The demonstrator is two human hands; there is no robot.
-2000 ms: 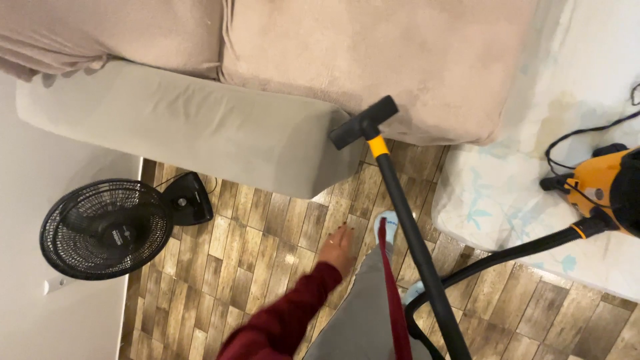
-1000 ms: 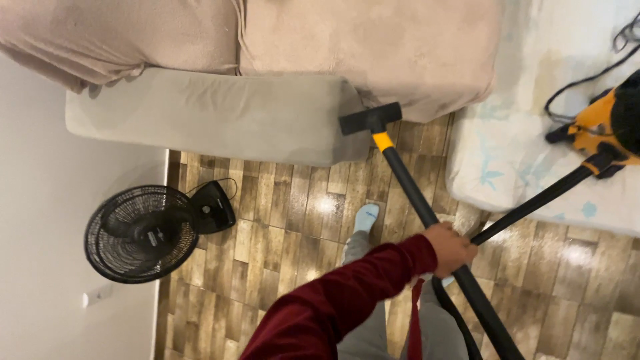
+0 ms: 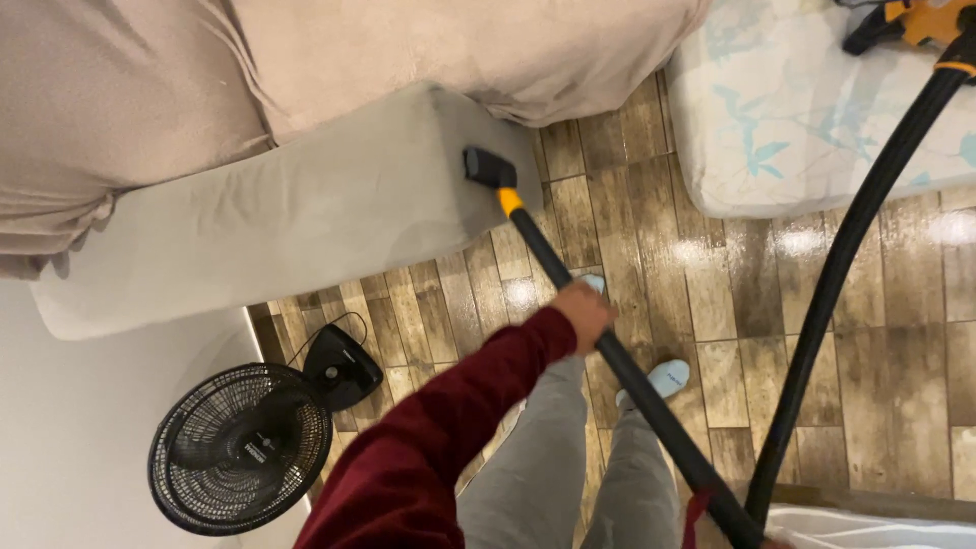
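Observation:
My left hand (image 3: pixel 585 314), in a dark red sleeve, is closed around the black tube of a vacuum cleaner wand (image 3: pixel 644 393). A yellow collar joins the wand to its black brush head (image 3: pixel 489 168), which is against the end face of the grey fabric sofa arm (image 3: pixel 328 198). From the lower end of the wand, a black corrugated hose (image 3: pixel 831 282) runs up to the yellow and black vacuum cleaner (image 3: pixel 926 23). Only a sliver of my right hand (image 3: pixel 778 544) shows at the bottom edge beside the wand's end; its grip is hidden.
A black fan (image 3: pixel 244 450) with its base and cord stands by the pale wall at lower left. Beige covers (image 3: pixel 457 46) drape the sofa. At upper right, the vacuum rests on a mattress with a blue leaf print (image 3: pixel 732 152). My socked feet are on the wood-look floor (image 3: pixel 724 305).
Two seconds ago my left hand was off the wand with its fingers apart; a second ago it was on it. The brush head has moved from the sofa arm's corner onto its end face.

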